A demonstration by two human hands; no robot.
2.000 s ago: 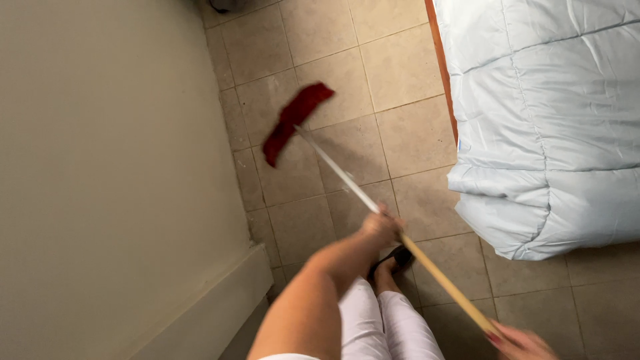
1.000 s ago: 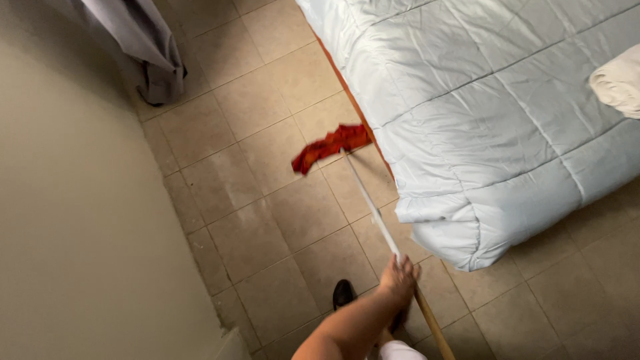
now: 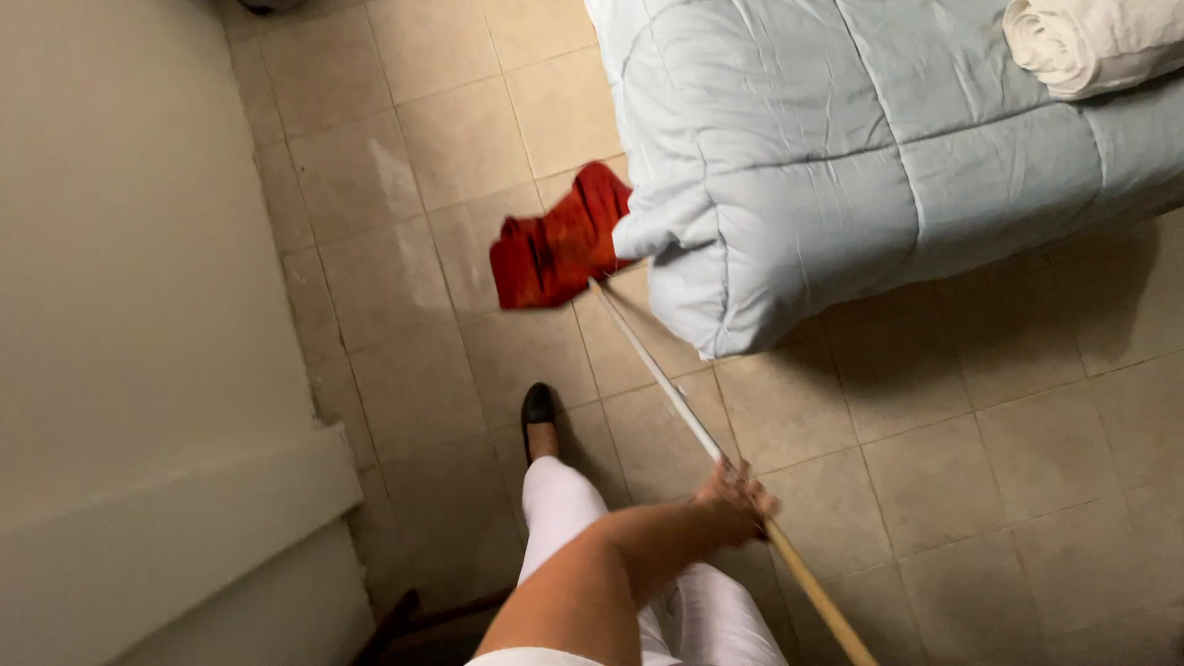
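Note:
My left hand (image 3: 737, 499) is closed around the long handle (image 3: 661, 379), which is white toward the floor and bare wood toward me. At its far end a red cloth (image 3: 560, 242) lies spread on the tiles, its right part touching or just under the overhanging corner of a light blue quilted comforter (image 3: 795, 185). The head beneath the cloth is hidden. The wooden part of the handle runs out of view at the bottom edge. My right hand is outside the frame.
A bed bearing the comforter fills the upper right, with a rolled white towel (image 3: 1064, 55) on it. A pale wall (image 3: 139, 231) with a ledge (image 3: 231, 518) stands on the left. My foot in a black shoe (image 3: 537, 407) rests on the tiled floor (image 3: 407, 388). A dark object (image 3: 268, 5) shows at the top left.
The red cloth has moved from near the wall to the bed's side, then to its corner. My right hand, seen on the handle two seconds ago, is out of view.

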